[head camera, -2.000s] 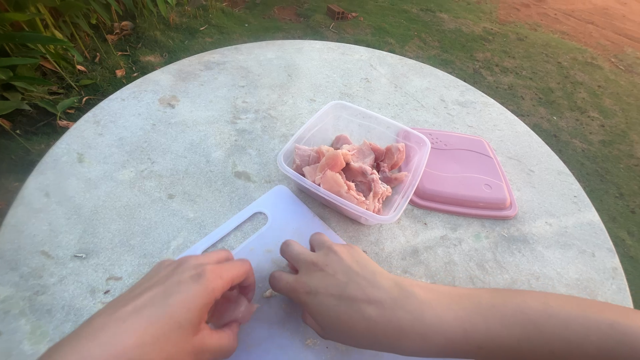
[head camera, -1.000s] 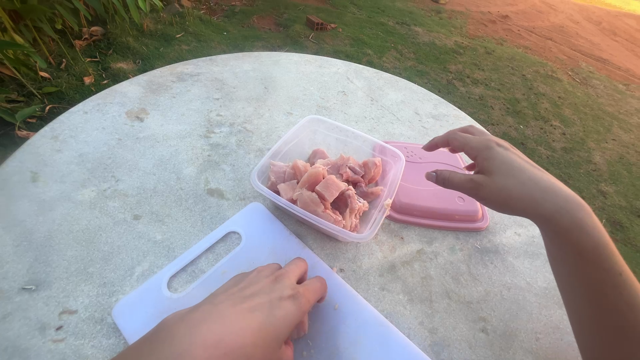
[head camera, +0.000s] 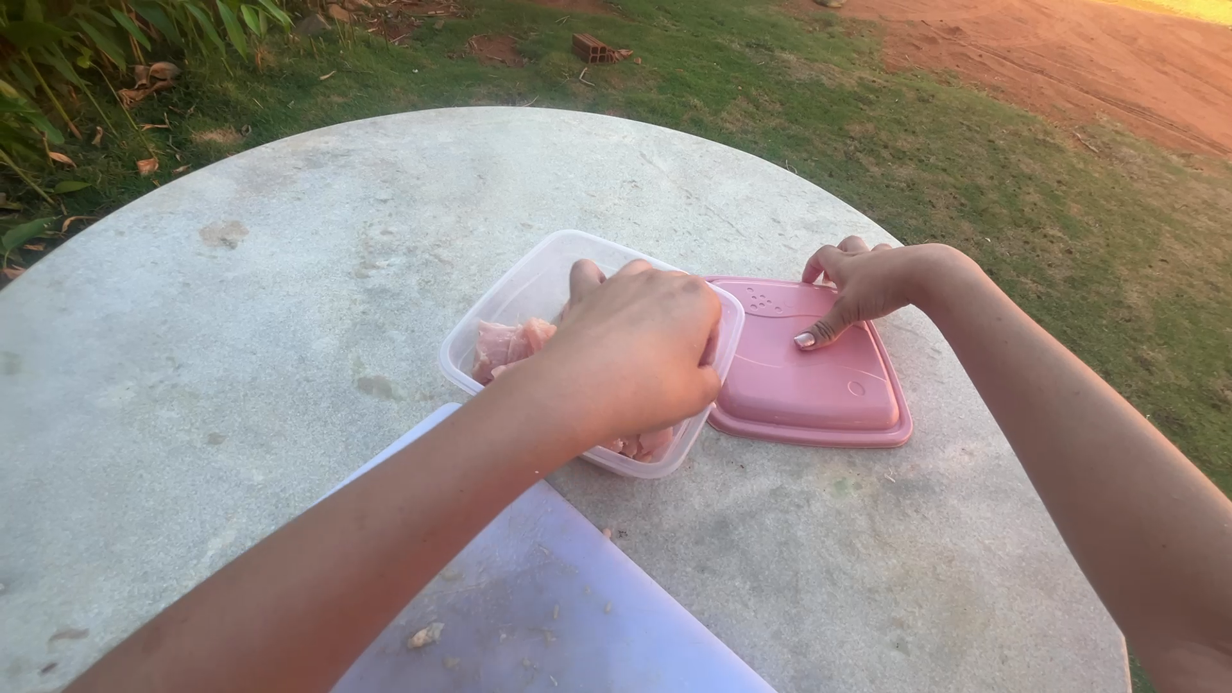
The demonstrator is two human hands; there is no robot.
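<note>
My left hand [head camera: 640, 346] reaches over and into a clear plastic container [head camera: 525, 274] of raw meat pieces [head camera: 505, 345], hiding many of them. Its fingertips are out of sight, so what it holds cannot be told. Thumb and fingers spread, my right hand [head camera: 857, 289] rests on the pink plastic lid [head camera: 804, 385], which lies beside the container on its right. Below the container is a white cutting board [head camera: 568, 597] with small meat scraps [head camera: 424, 635] on it; my left forearm crosses over the board.
Everything stands on a round stone-like table [head camera: 289, 318]. Its curved far edge borders grass, where a hollow brick [head camera: 599, 48] lies. Leafy plants [head camera: 125, 58] grow beyond the table at the upper left.
My left hand has moved from the cutting board to the container. My right hand, over the board two seconds ago and above the lid one second ago, is now on the lid.
</note>
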